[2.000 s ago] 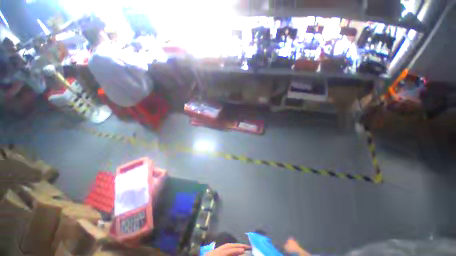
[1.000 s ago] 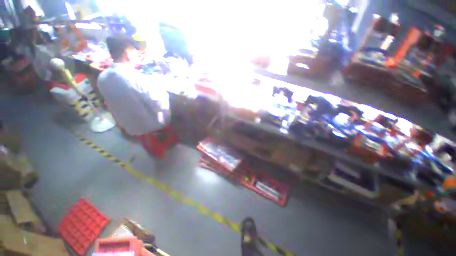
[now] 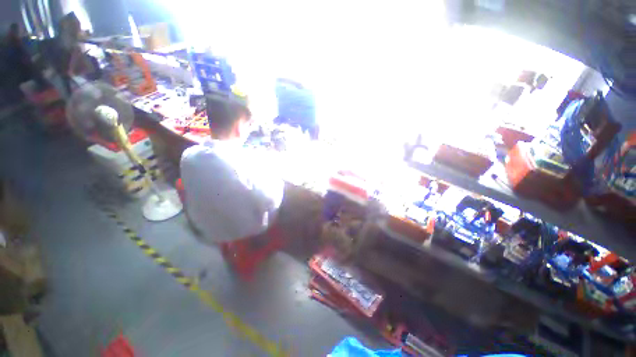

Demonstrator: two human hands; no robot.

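Observation:
Neither of my hands is clearly in view. A bright blue patch [image 3: 364, 348] is cut off by the bottom edge; I cannot tell whether it is a sleeve or something held. Nearest in front, red trays [image 3: 346, 284] with pale, small contents lie on the floor beside the bench. The long bench [image 3: 446, 261] runs from the upper left to the lower right, crowded with small blue, red and dark parts. Strong glare hides its middle.
A person in a pale top [image 3: 226, 192] sits on a red stool [image 3: 251, 254] at the bench. A pedestal fan [image 3: 108, 118] stands to the left. Yellow-black tape [image 3: 164, 261] crosses the grey floor. Cardboard cartons [image 3: 21, 279] are at the left edge.
The view has swung right and closer to the bench. My hands and the blue item at the bottom two seconds ago left view; a blue patch now shows there. The red floor-cart trays mostly left view.

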